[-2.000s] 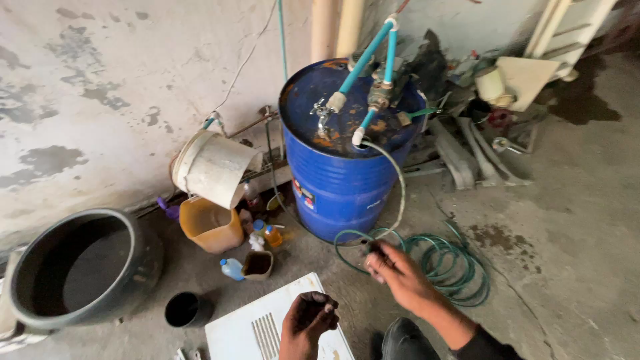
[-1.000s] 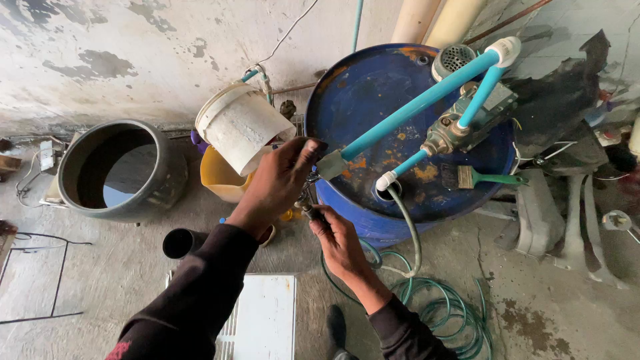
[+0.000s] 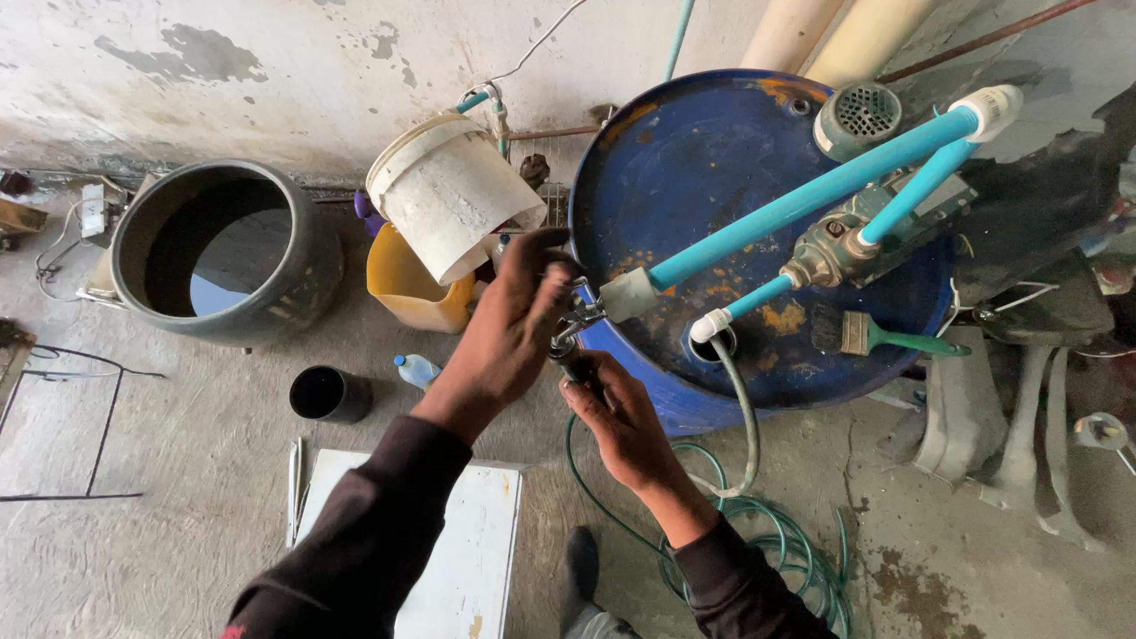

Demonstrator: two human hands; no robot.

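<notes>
A blue pipe (image 3: 763, 209) runs from the water pump (image 3: 839, 240) over the blue drum (image 3: 674, 177) to a metal tap (image 3: 581, 318) at the drum's left rim. My left hand (image 3: 519, 324) is at the tap, its fingers around the handle side; their exact hold is partly hidden. Just below the spout, my right hand (image 3: 617, 413) grips the dark end of a hose (image 3: 579, 366), held up against or very near the outlet. The green hose (image 3: 785, 541) lies coiled on the floor under my right forearm. Another hose (image 3: 748, 417) comes out of the drum's opening.
A paintbrush (image 3: 865, 335) lies on the drum. To the left stand a white bucket (image 3: 444, 195), tilted, a yellow container (image 3: 413, 288), a large grey tub of dark liquid (image 3: 306, 266) and a black cup (image 3: 351, 397). A white panel (image 3: 470, 541) lies on the floor below my arms.
Two seconds ago my hands were apart, away from the tap; now both are at it. Since one second ago they have stayed there, with small finger shifts. The view has moved closer to the drum.
</notes>
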